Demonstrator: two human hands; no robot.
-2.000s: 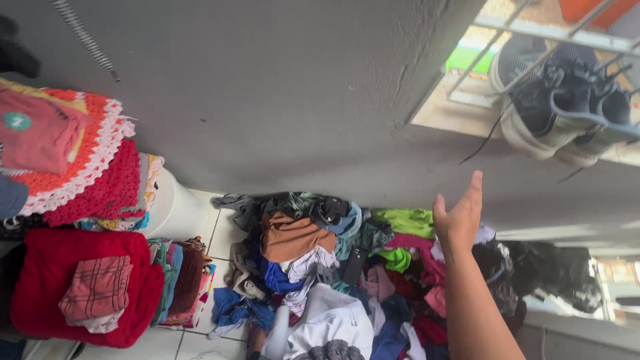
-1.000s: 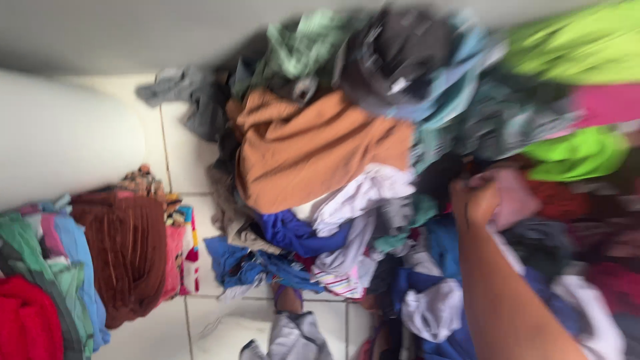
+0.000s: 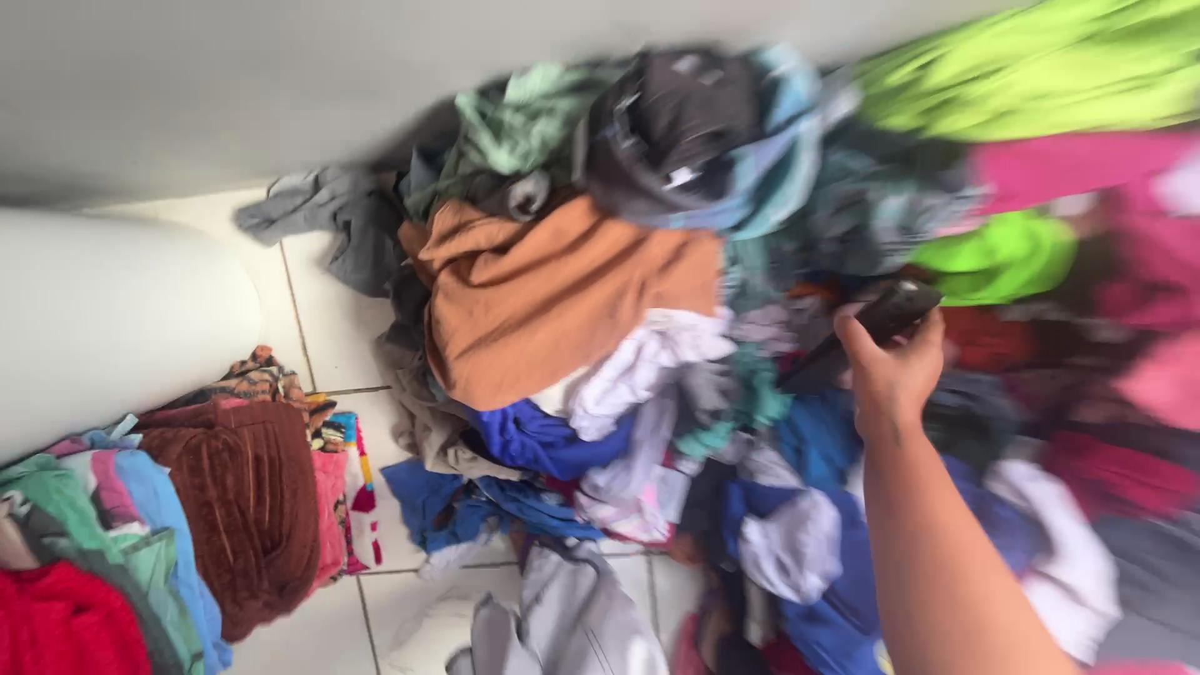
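My right hand (image 3: 895,375) reaches in from the lower right over a large heap of clothes. Its thumb and fingers close around a dark elongated object (image 3: 905,309), too blurred to name. Just beyond the hand is a bright green cloth (image 3: 998,258), and blue cloth lies below it. Left of the hand, a brown-orange garment (image 3: 562,300) spreads over the heap, with a white crumpled cloth (image 3: 647,366) at its edge. Dark and light-blue rounded items (image 3: 698,141) rest above it. My left hand is out of view.
Folded brown fabric (image 3: 234,506), green and blue cloths (image 3: 122,525) and a red textile (image 3: 66,619) are stacked at lower left. A white rounded container (image 3: 112,319) stands above them. White floor tiles (image 3: 309,619) show between the stacks and the heap; a grey wall (image 3: 281,84) runs behind.
The view has moved much closer to the heap. My right hand, raised in front of the wall at first with nothing in it, is now down at the clothes, gripping the dark object.
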